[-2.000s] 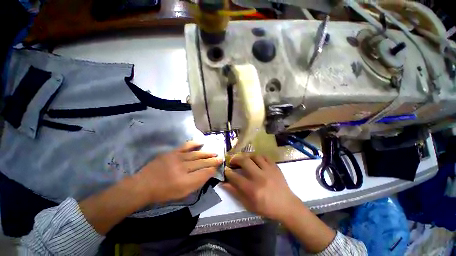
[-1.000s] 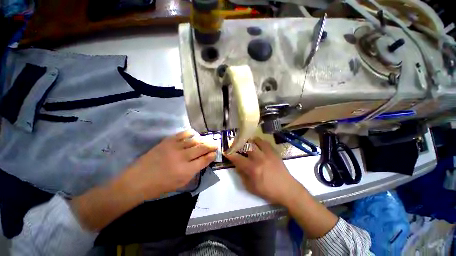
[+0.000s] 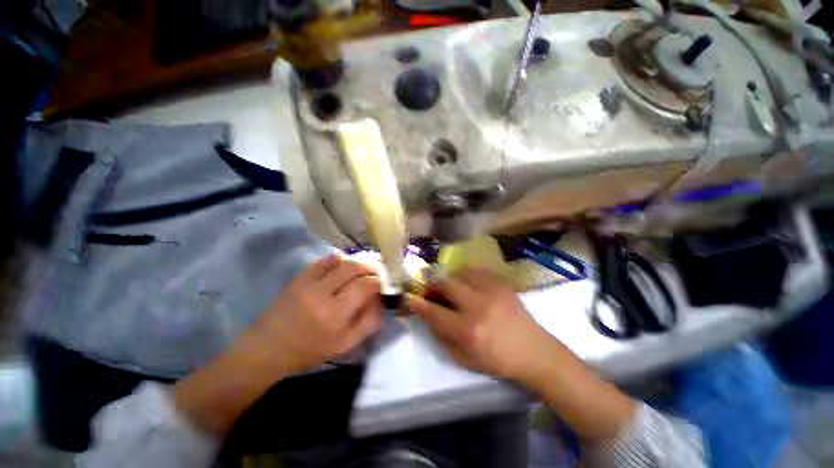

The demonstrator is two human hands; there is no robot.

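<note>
The grey garment panel [image 3: 183,292] with black strips lies spread left of the sewing machine head [image 3: 530,137]. A grey strip with black cloth [image 3: 69,196] lies at its far left. My left hand [image 3: 320,306] rests at the panel's right edge, fingertips by the brightly lit needle area. My right hand [image 3: 471,315] is just right of it, thumb and finger pinched close to the needle. A small dark piece of cloth shows between my fingertips. The cream guard [image 3: 375,187] partly hides the needle and presser foot. The frame is blurred.
Black-handled shears [image 3: 631,297] and a blue tool [image 3: 553,259] lie right of the needle. A black item [image 3: 736,265] lies farther right on the white table [image 3: 411,370]. A blue plastic bag [image 3: 732,398] is below the table's right edge. A brown surface [image 3: 114,64] is behind.
The view has shifted, so the machine head sits farther left and higher. The grey corner that stuck out below my left hand no longer shows. Both hands remain close together by the needle.
</note>
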